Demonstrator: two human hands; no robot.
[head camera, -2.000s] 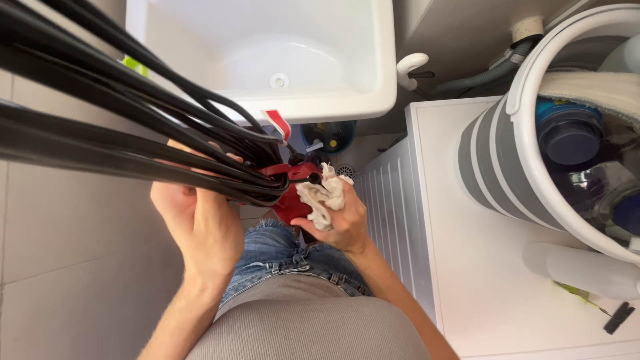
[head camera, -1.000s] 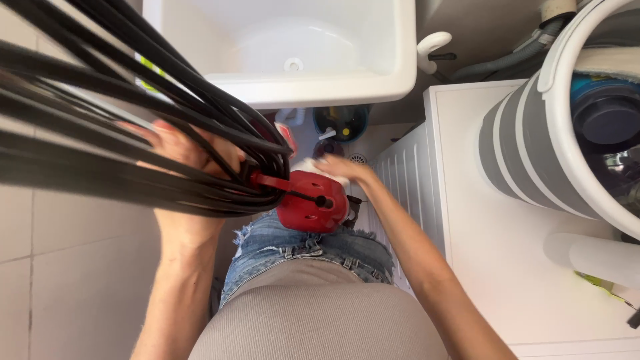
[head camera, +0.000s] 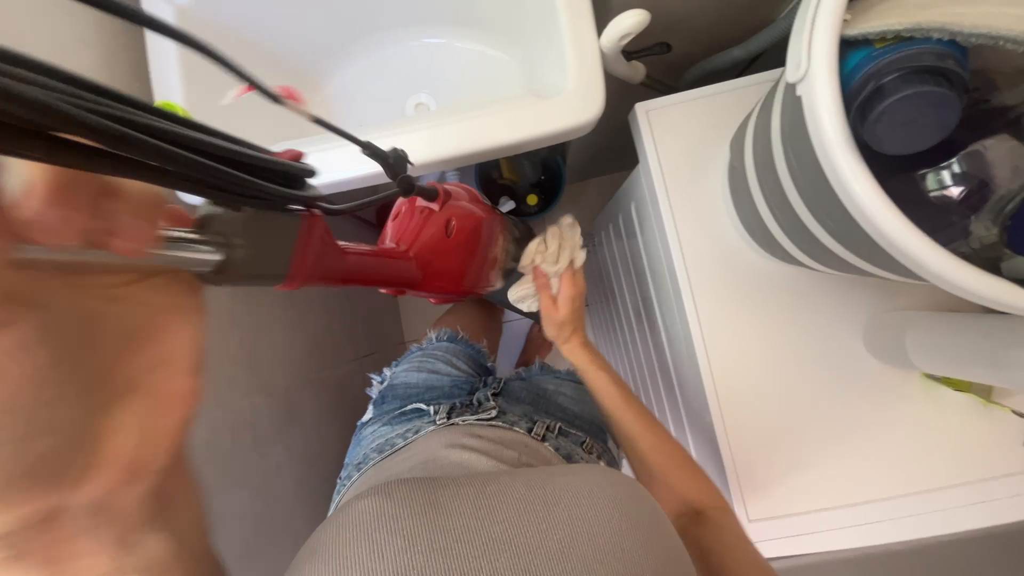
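A red appliance head (head camera: 452, 244), joined by a grey collar (head camera: 244, 244) to a metal tube (head camera: 172, 252), lies across the left half of the view. Around the tube's upper side runs a coiled black power cord (head camera: 144, 152), with its plug end near the red housing. My left hand (head camera: 88, 216), large and blurred close to the camera, is closed around the tube. In my right hand (head camera: 562, 300) is a crumpled off-white cloth (head camera: 552, 256), at the dark far end of the red head; whether it touches there cannot be told.
A white sink (head camera: 520, 120) stands beyond the appliance, with a dark bucket (head camera: 524, 184) beneath it. At the right, a white-topped cabinet or machine (head camera: 784, 400) carries a grey-and-white striped bucket (head camera: 800, 184) holding bottles and a white roll or cylinder (head camera: 960, 344). A white hooked handle (head camera: 624, 44) is beside the sink.
The appliance has swung so that its metal tube and red head lie sideways. My left hand has come nearer the camera. My right hand has moved with the cloth to the far end of the head.
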